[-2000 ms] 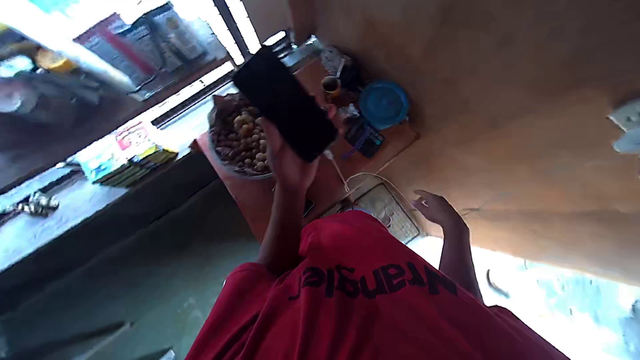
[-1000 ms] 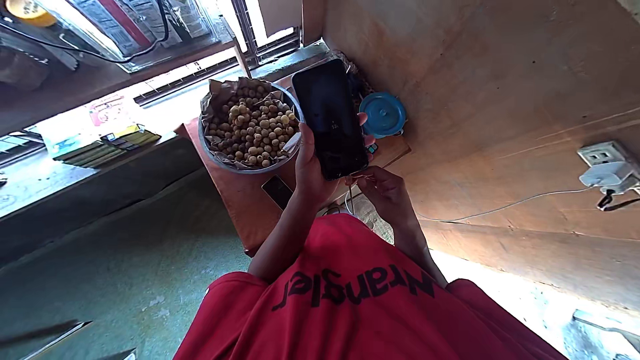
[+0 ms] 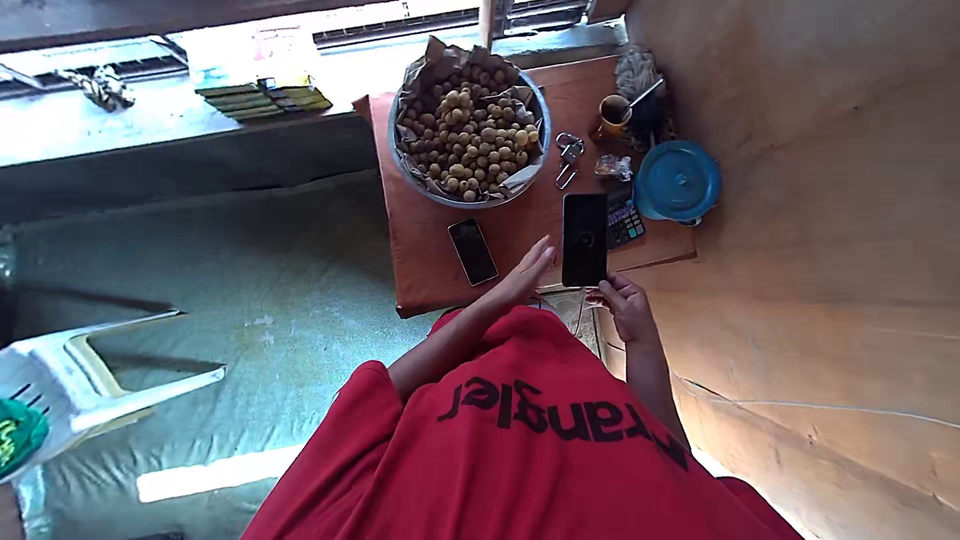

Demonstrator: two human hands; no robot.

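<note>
My right hand (image 3: pixel 630 304) grips the bottom corner of a black smartphone (image 3: pixel 584 240), its dark screen facing me. Beside the phone's left edge, my left hand (image 3: pixel 531 271) is raised with its fingers extended, holding nothing. A thin cable (image 3: pixel 580 313) hangs below the phone; where it attaches is hidden. A second smartphone (image 3: pixel 473 252) lies on the orange-topped table (image 3: pixel 420 262), left of my left hand. Beyond it stands a large metal basin (image 3: pixel 395 157) of round brown fruits (image 3: pixel 480 139), lined with brown paper. A calculator (image 3: pixel 626 226) lies partly behind the held phone.
Against the wall stands a blue lidded container (image 3: pixel 679 182). Near it are a mug (image 3: pixel 613 112), a padlock (image 3: pixel 570 148) and a small plastic packet (image 3: pixel 613 167). Stacked packets (image 3: pixel 262 97) sit on the window ledge (image 3: pixel 157 124). A white plastic chair (image 3: pixel 67 367) stands at left.
My left hand has let go of the smartphone, which is now held at its lower corner by my right hand. The view has shifted, showing the chair at left.
</note>
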